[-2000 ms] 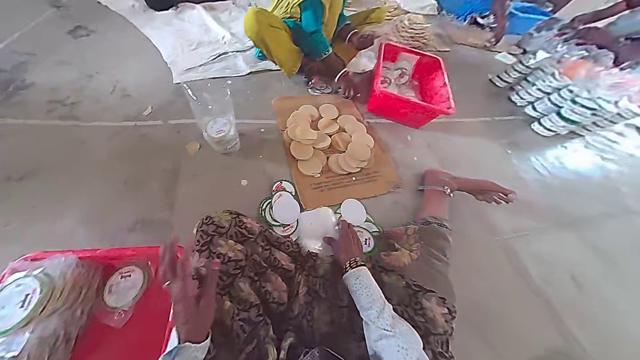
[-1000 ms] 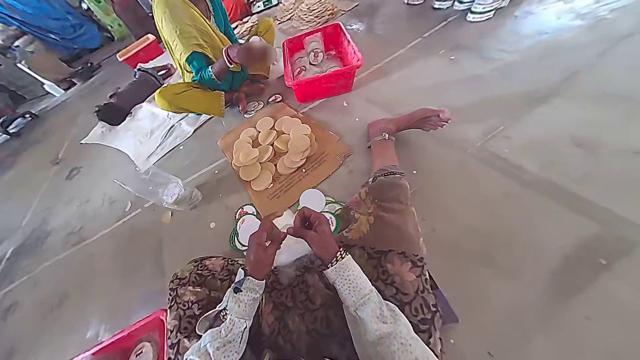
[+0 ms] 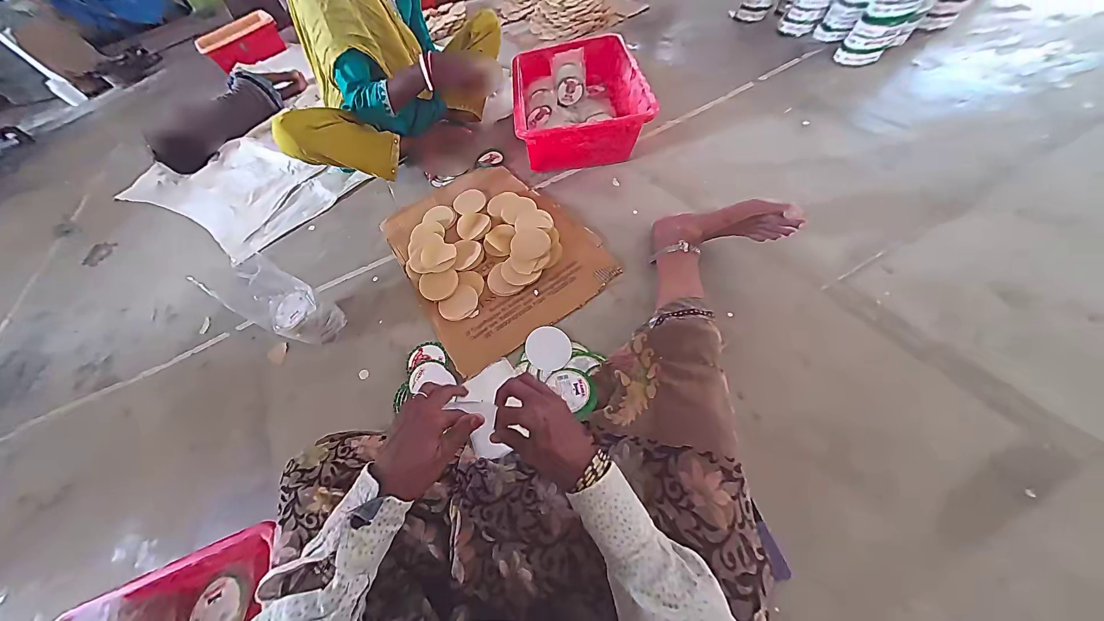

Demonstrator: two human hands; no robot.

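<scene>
Between my two hands, a thin clear plastic bag or sheet (image 3: pixel 479 412) is pinched just above my lap. My left hand (image 3: pixel 424 442) grips its left side and my right hand (image 3: pixel 545 431) its right side, fingertips bent in. White sheets lie under and beyond it. Round printed labels with green rims (image 3: pixel 571 390) and a plain white disc (image 3: pixel 548 348) lie beyond my right hand; more labels (image 3: pixel 428 355) lie beyond my left. Farther off, a brown cardboard sheet (image 3: pixel 509 332) carries many flat round tan discs (image 3: pixel 459 302), loosely overlapping.
A red plastic crate (image 3: pixel 586 148) holding packed discs stands beyond the cardboard, beside a seated person (image 3: pixel 371 95). A clear plastic bag (image 3: pixel 297 310) lies on the floor at left. Another red crate (image 3: pixel 190 578) is at lower left. My bare foot (image 3: pixel 750 222) extends to the right.
My left hand, over the lower-left crate two seconds ago, has come to my lap beside my right hand. Both now hold the plastic. The view has turned and shifted.
</scene>
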